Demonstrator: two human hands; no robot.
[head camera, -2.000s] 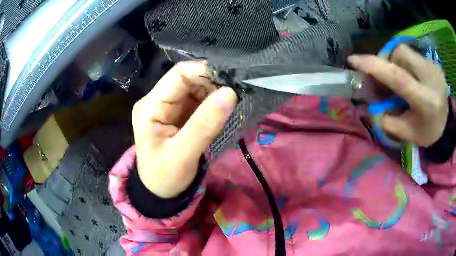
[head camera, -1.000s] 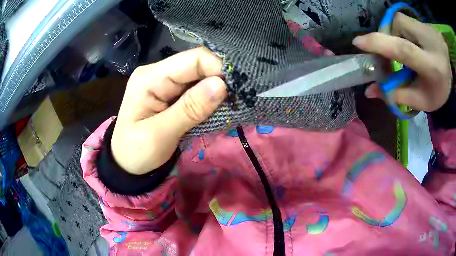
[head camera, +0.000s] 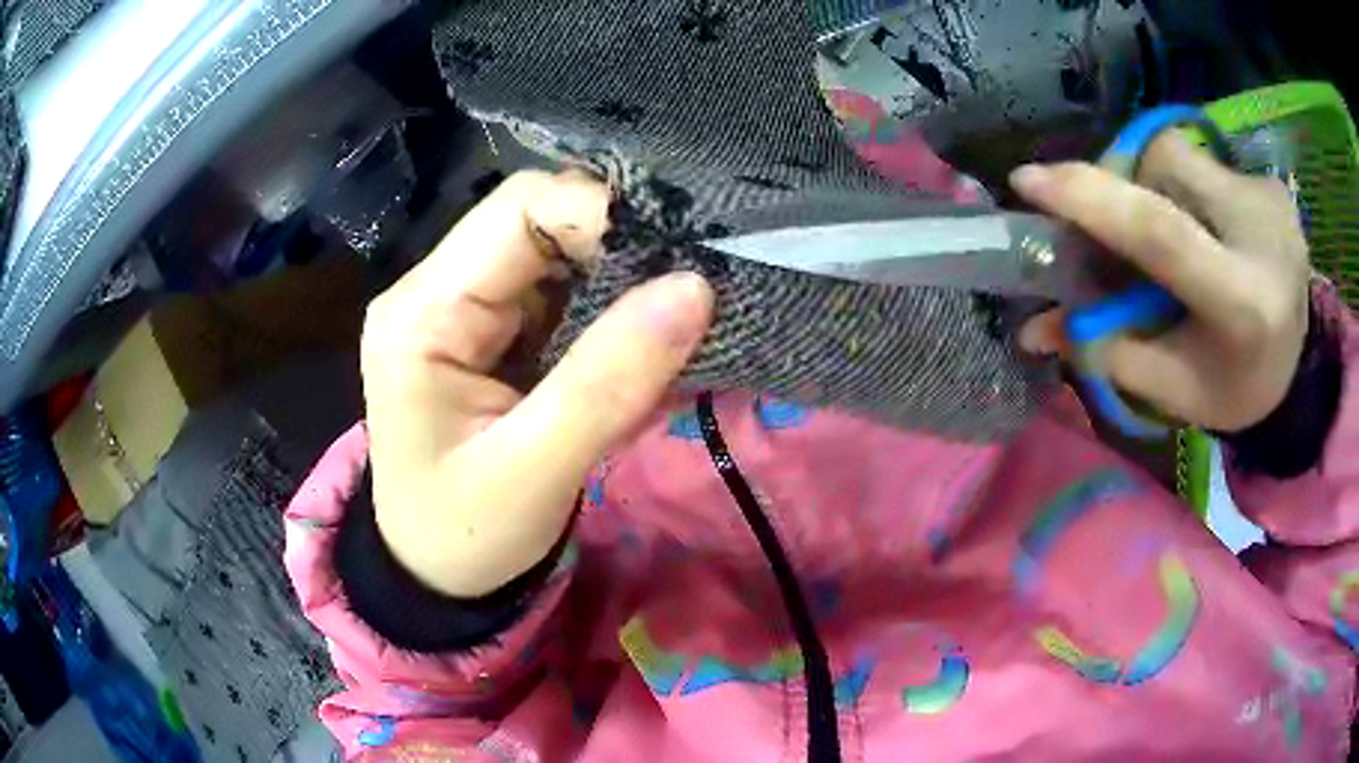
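Observation:
A grey-black woven fabric piece (head camera: 894, 336) with black motifs lies above my lap. My left hand (head camera: 522, 358) holds its edge between thumb and fingers, beside a fuzzy black motif (head camera: 651, 212). My right hand (head camera: 1192, 276) holds the scissors (head camera: 894, 246) by their blue handle loops. The blades look closed or nearly closed and point left. Their tip is at the motif, just right of my left thumb and fingertips. Whether the tip touches a thread cannot be told.
A pale grey curved table edge with a ruler scale (head camera: 164, 164) is at upper left. A tan cardboard box (head camera: 127, 410), a grey motif fabric pile (head camera: 246, 611) and blue plastic (head camera: 112, 671) are at left. A green basket (head camera: 1297, 127) is at right.
Since one second ago, my right hand and the scissors have moved down and left, with the tip closer to my left fingers. My left thumb has shifted right and slightly down, and the fabric has shifted.

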